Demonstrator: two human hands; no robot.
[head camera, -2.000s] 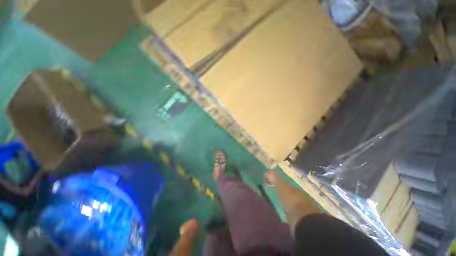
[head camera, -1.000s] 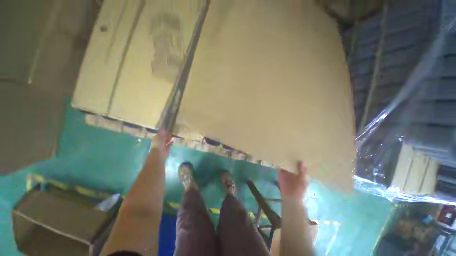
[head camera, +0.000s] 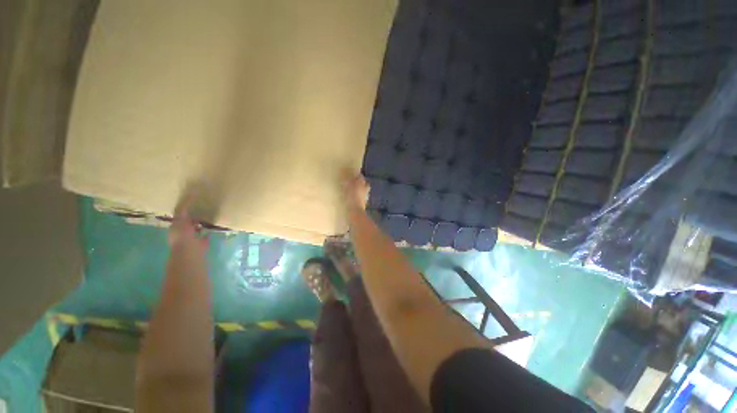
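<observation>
A large flat brown cardboard layer sheet lies at the left and centre, over a stack. My left hand is at its near edge, fingers blurred at the edge. My right hand is at its near right corner, fingers on the sheet. Both hands seem to hold the sheet, though the grips are blurred. Right of the sheet, rows of dark rounded speaker housings with star-shaped gaps lie uncovered, touching one another.
More grey housings stand in rows at the right, with clear stretch wrap hanging over them. Below are an open carton, a blue tub, a dark-legged stool and yellow-black floor tape. Green frames stand at the lower right.
The cardboard sheet and both hands have moved left, exposing the dark housings beneath its former place. The sheet now covers the brown boards at the left. Earlier, my hands were off the sheet.
</observation>
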